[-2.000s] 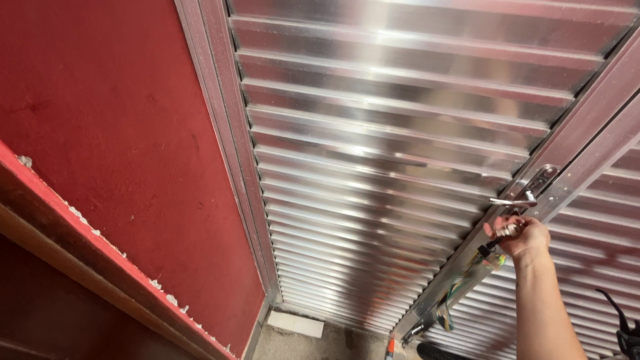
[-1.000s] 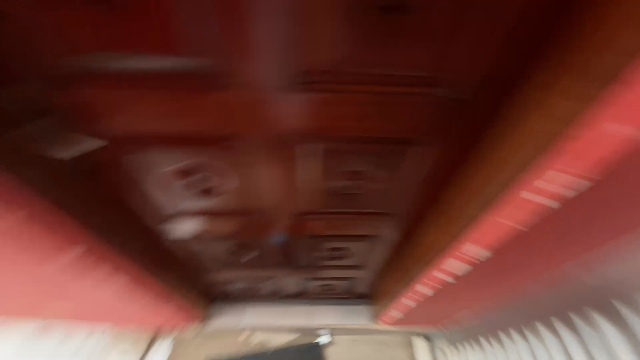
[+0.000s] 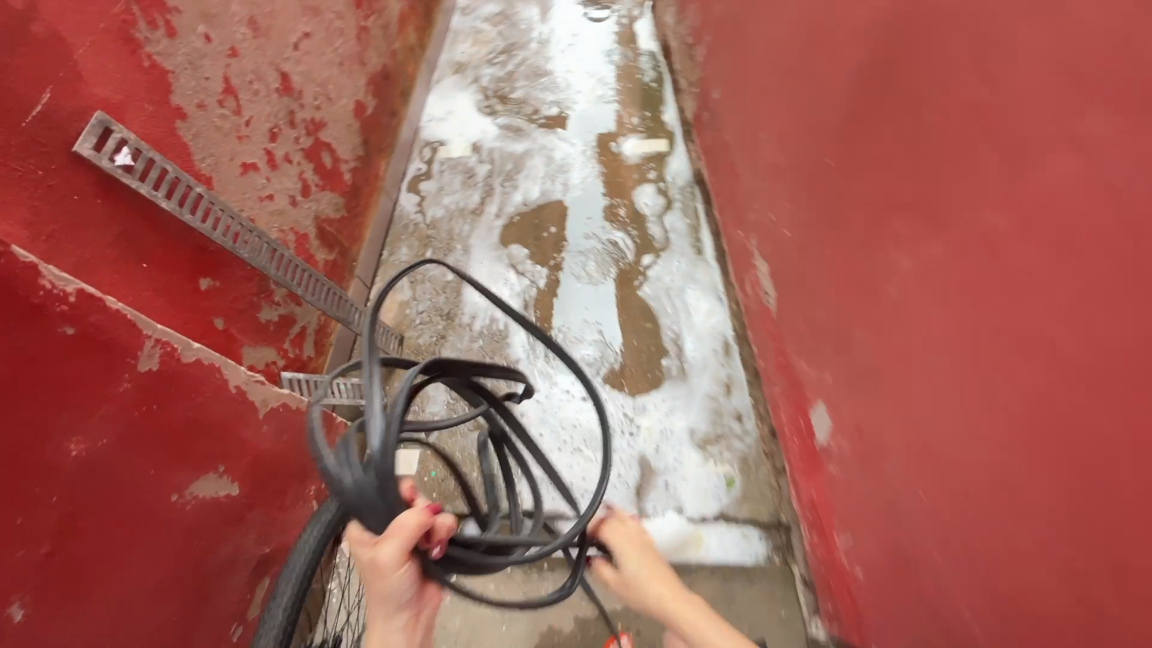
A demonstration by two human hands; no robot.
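A loosely coiled black flat strap or tube [image 3: 495,549], perhaps rubber, hangs in several loops above the floor. My left hand [image 3: 400,540] is closed around its gathered strands at the lower left of the coil. At the coil's lower right, my right hand [image 3: 630,558] has its fingers closed on a strand, and one end trails down below it. The motion blurs some of the loops.
Wet, foamy concrete floor [image 3: 585,297] runs between two red walls [image 3: 945,315]. A slotted metal grate [image 3: 225,220] leans at the left wall, with a shorter slotted piece below. A bicycle tire [image 3: 301,576] and spokes stand at lower left.
The view has swung from the corrugated metal door, past a dark red door, to the foamy passage. One hand was at the door's lock earlier; now both hands hold the black coil.
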